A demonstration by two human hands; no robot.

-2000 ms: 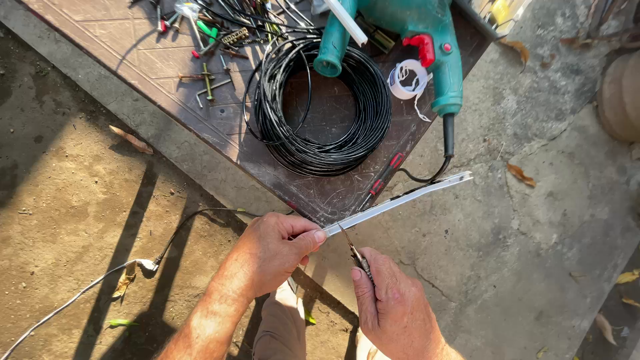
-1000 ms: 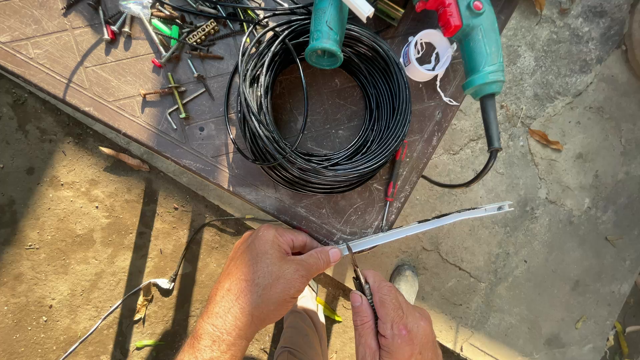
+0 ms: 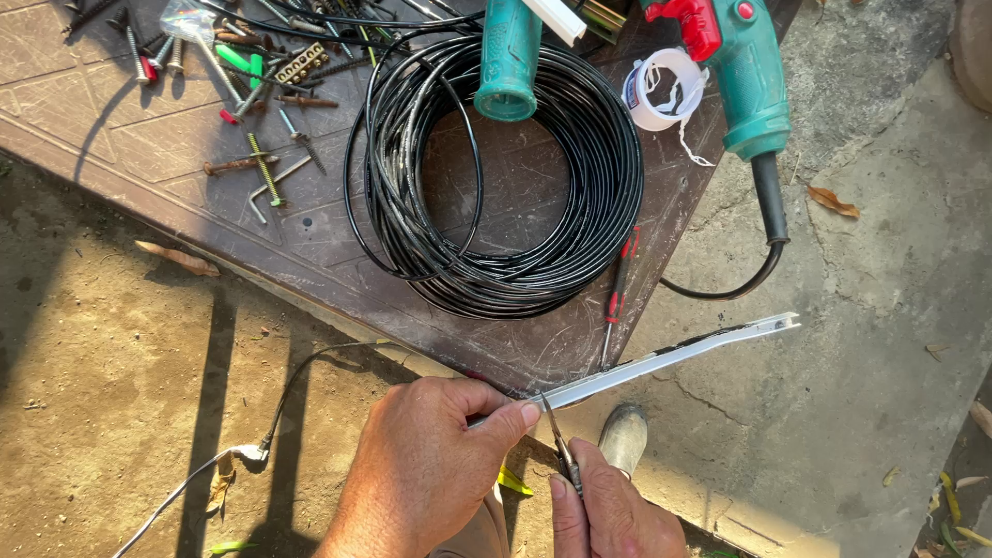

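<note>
My left hand [image 3: 434, 457] pinches the near end of a white plastic cable-trunking strip [image 3: 651, 363] between thumb and fingers. The strip slants up to the right past the table corner, with a dark line along its upper edge. My right hand [image 3: 612, 504] grips a small metal cutting tool [image 3: 564, 449], perhaps a knife or snips; the fingers hide its handle. Its narrow tip meets the strip just right of my left thumb. Beyond the hands, a coil of black cable [image 3: 496, 287] lies on the brown table [image 3: 310, 271], and a red and black screwdriver [image 3: 620, 287] rests by the table's edge.
A green power drill [image 3: 748, 85] overhangs the table's right edge, its cord hanging down. Near it is a white plastic spool [image 3: 665, 89]. Screws and wall plugs [image 3: 256, 70] lie scattered at upper left. A plug joint in a cord [image 3: 252, 452] is at lower left; a shoe [image 3: 624, 438] stands below the strip.
The view has shifted, bringing the table items lower in the picture. Both hands keep hold of the strip and the tool, and the tool's tip stays at the strip near my left thumb.
</note>
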